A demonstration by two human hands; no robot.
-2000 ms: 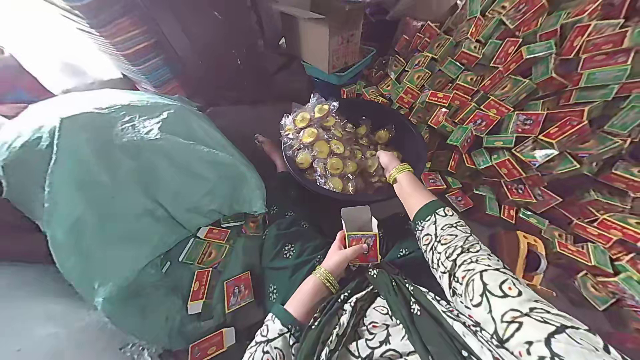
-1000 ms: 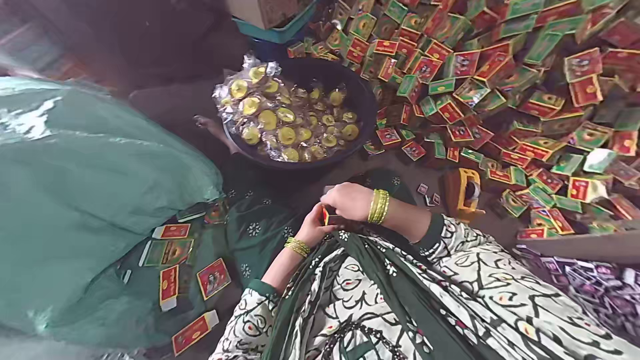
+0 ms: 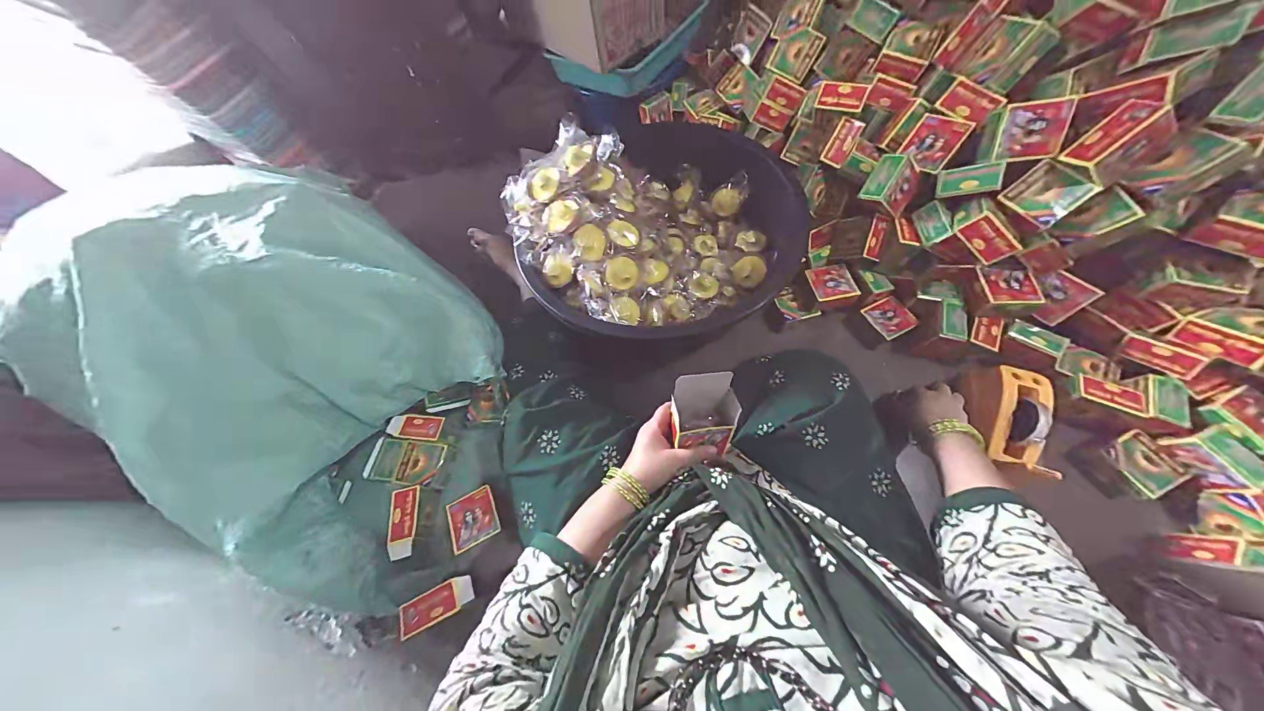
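My left hand (image 3: 664,456) holds a small printed cardboard box (image 3: 705,415) upright over my lap, its top flap raised. What lies inside the box is too small to tell. My right hand (image 3: 928,407) is low at the right, beside my knee and next to an orange-yellow object with a dark round middle (image 3: 1021,420); its fingers are dark and blurred, so what they touch cannot be told. Ahead stands a dark round basin (image 3: 785,212) heaped with yellow round items in clear wrappers (image 3: 622,233).
Red and green printed boxes (image 3: 987,232) are piled across the right side. A big green plastic sack (image 3: 247,365) lies at the left, with flat cartons (image 3: 474,518) by its mouth. Behind the basin, a teal tray (image 3: 632,79) holds a cardboard box (image 3: 602,30).
My right hand was in the basin two seconds ago, then at the box by my left hand; now it is down at the right. The box flap stands up, as it did two seconds ago.
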